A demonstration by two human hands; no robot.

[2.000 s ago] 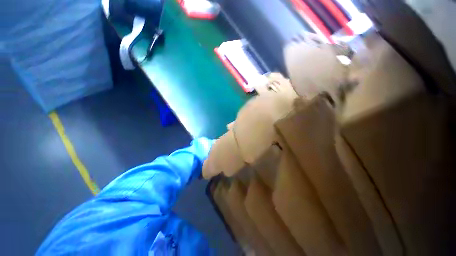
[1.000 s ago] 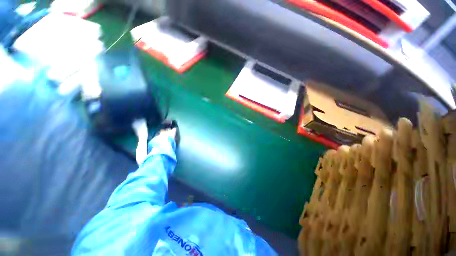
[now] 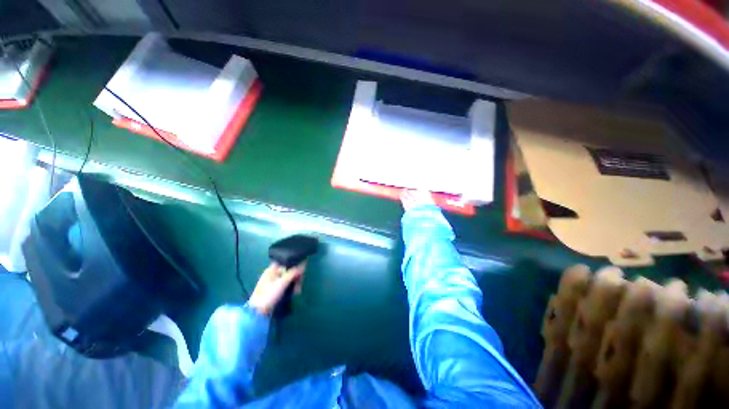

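My left hand [image 3: 276, 287] is closed around the grip of a black handheld barcode scanner [image 3: 293, 250], above the green bench. My right hand [image 3: 417, 197] is small and partly hidden by its sleeve. It touches the front edge of a packed unit [image 3: 420, 148], a flat silvery-white rectangle between white foam end caps with a red-orange rim below. Whether the fingers grip it cannot be told.
A second packed unit [image 3: 177, 99] lies left, another [image 3: 21, 74] at the far left. A black label printer [image 3: 108, 264] stands near left with a label strip [image 3: 173, 339]. An open carton [image 3: 615, 172] lies right, stacked cartons [image 3: 615, 339] below it. A thin cable [image 3: 217, 192] crosses the bench.
The view has turned towards the bench. My left hand has left the printer's side with the scanner raised in it. My right hand has come into view at the packed unit.
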